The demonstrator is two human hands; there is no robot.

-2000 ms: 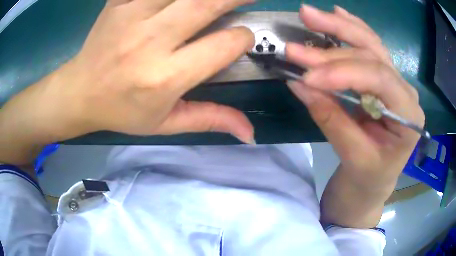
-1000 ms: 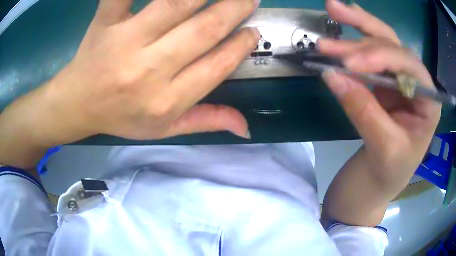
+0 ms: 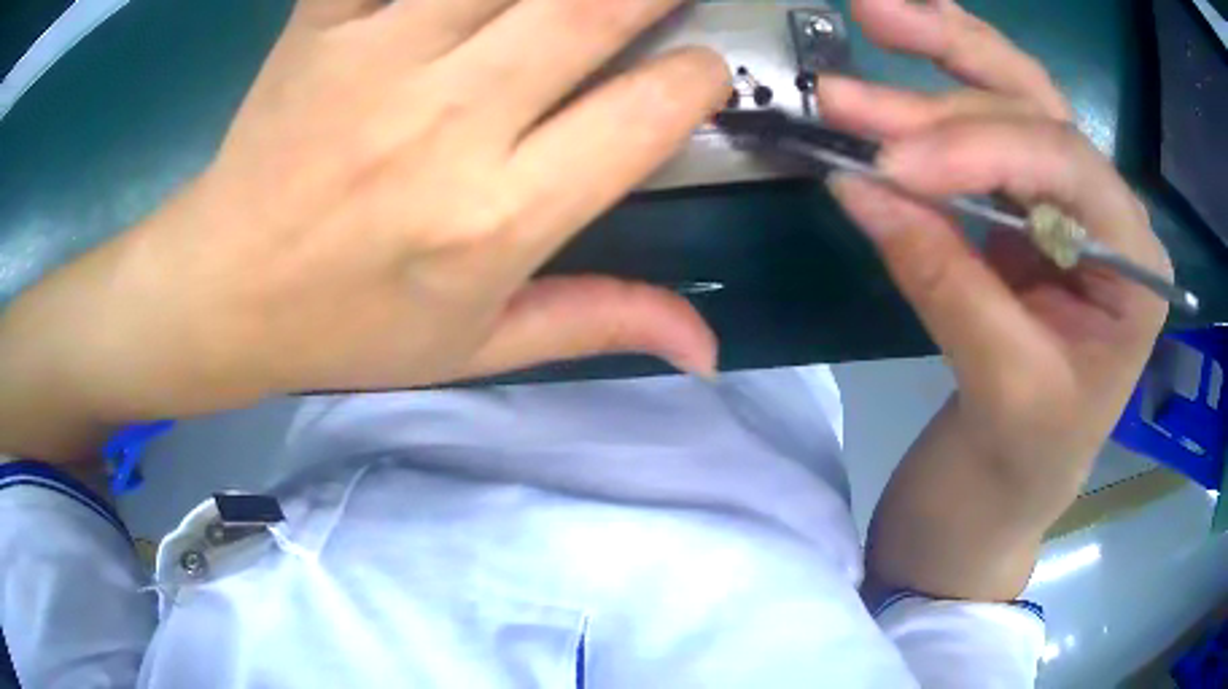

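Note:
The silver-grey fixture plate lies on the green bench top, its left part hidden under my left hand. My left hand is spread flat over it, index fingertip beside a cluster of dark holes near the right end block. My right hand grips the tweezers, which have a yellowish wrap around the shank. Their dark tips point left and reach the slot below that hole cluster. Whether the tips hold a part cannot be told.
The green bench top has its front edge close to my white uniform. A black tray stands at the right edge. Blue plastic stools show below at the right and partly at the left.
The plate has shifted left under my left hand, so its right end block now shows nearer the middle. The tweezers moved right, then back slightly left, with tips now at the end station.

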